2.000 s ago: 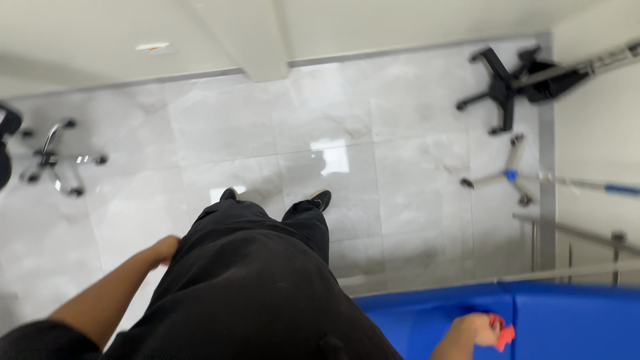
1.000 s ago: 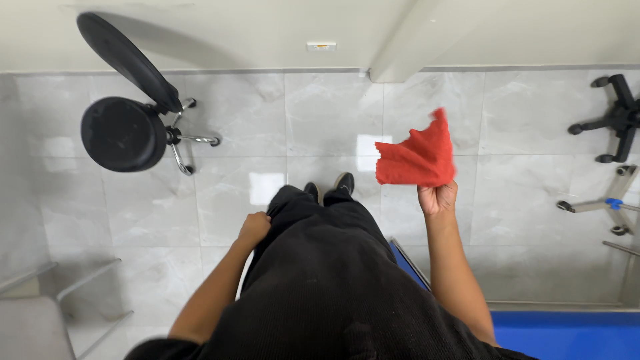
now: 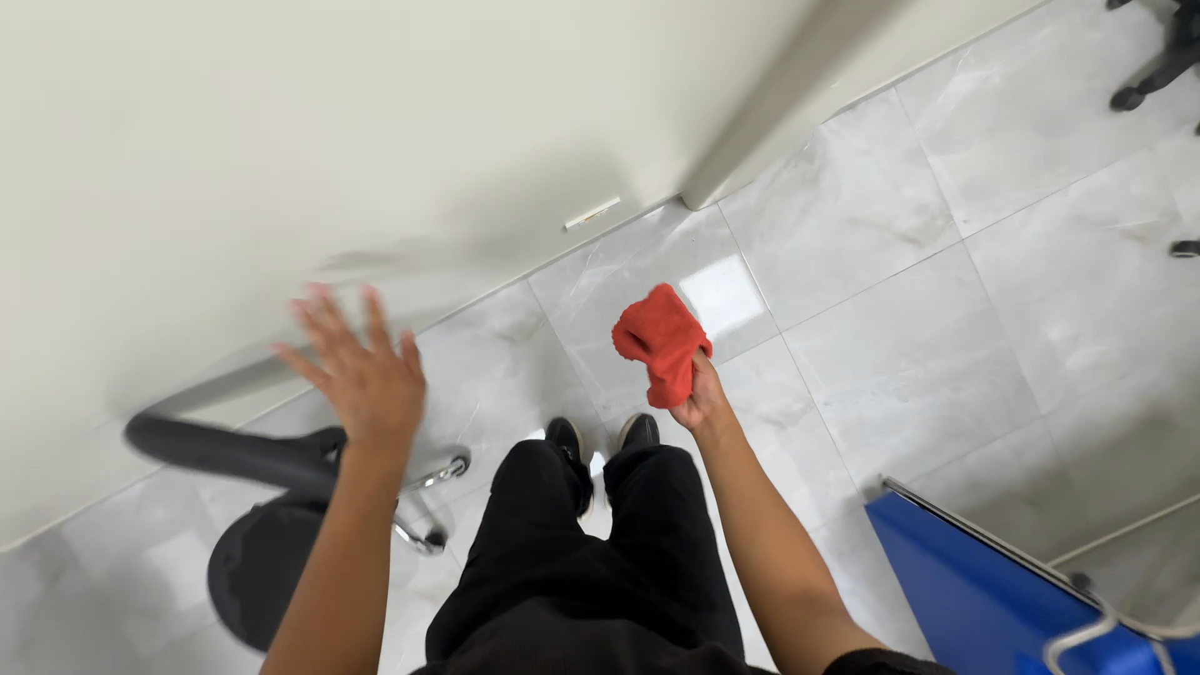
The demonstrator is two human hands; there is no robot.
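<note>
A crumpled red cloth (image 3: pixel 664 342) hangs in the grip of my right hand (image 3: pixel 701 394), held out in front of my legs over the tiled floor. My left hand (image 3: pixel 364 380) is raised with its fingers spread and slightly blurred. It holds nothing and appears in front of the pale wall (image 3: pixel 281 141), above the black chair's backrest (image 3: pixel 234 450). Whether its fingertips touch the wall, I cannot tell.
A black chair seat (image 3: pixel 267 572) on a chrome wheeled base stands at the left. At the lower right is a blue panel (image 3: pixel 975 581) with a metal edge rail. A wall post (image 3: pixel 750 112) meets the floor ahead. Black castors (image 3: pixel 1128 97) show at the upper right.
My left hand has risen from beside my thigh and spread its fingers. The red cloth, spread wider a second ago, is now more bunched in my right hand. The view has turned.
</note>
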